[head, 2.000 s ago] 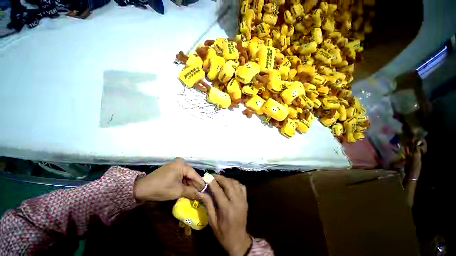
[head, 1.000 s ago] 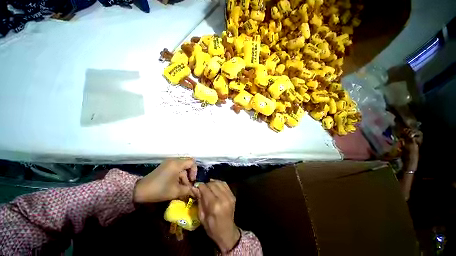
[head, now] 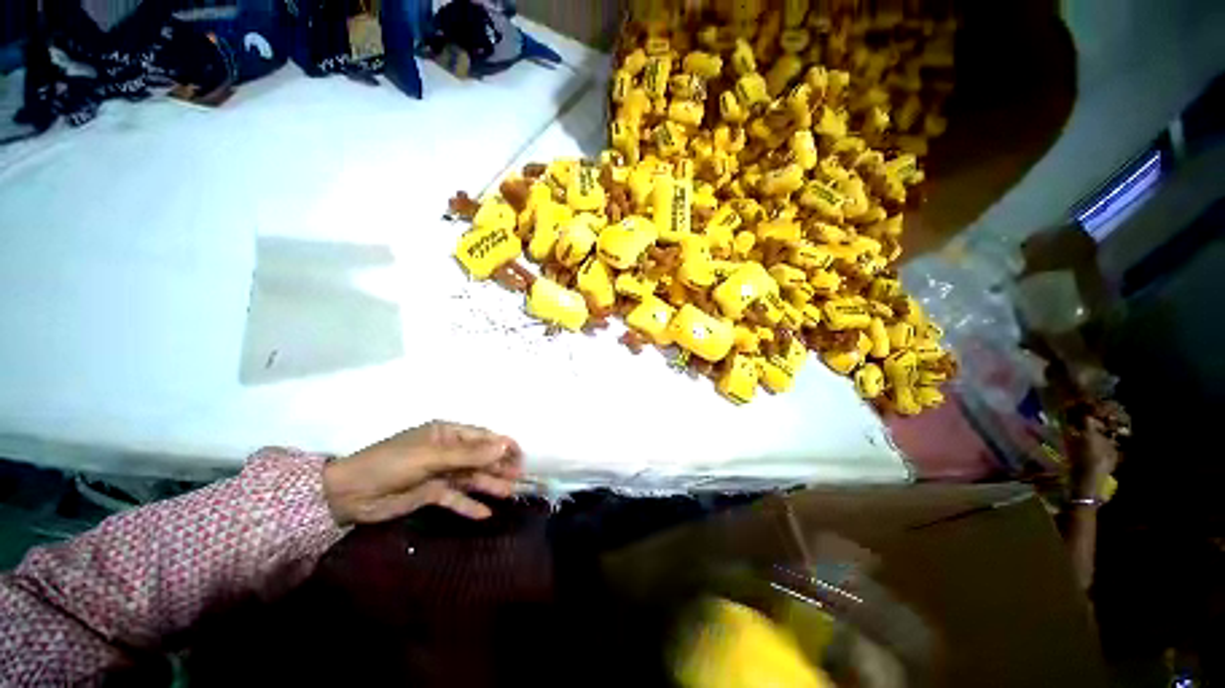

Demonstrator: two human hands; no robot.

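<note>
A yellow plush keychain toy [head: 742,648] is a bright blur at the bottom edge, over the dark area by the open brown carton. My right hand [head: 863,621] is a dim, strongly blurred shape just right of the toy; its fingers and any grip on the toy cannot be made out. My left hand [head: 427,470] is at the near table edge with fingers apart and nothing in it. A large heap of yellow plush toys [head: 699,329] lies on the white table, with thin loose loop fasteners [head: 500,323] beside it.
The brown carton [head: 967,571] stands below the table edge. A greyish sheet [head: 323,316] lies on the white table [head: 148,363]. Dark blue plush toys [head: 356,40] are at the far left. Another person's hand [head: 1095,430] and clear bags [head: 961,303] are at right.
The toy left the space between my hands and moved right and down with my right hand. My left hand opened. The view shifted, so the table appears lower.
</note>
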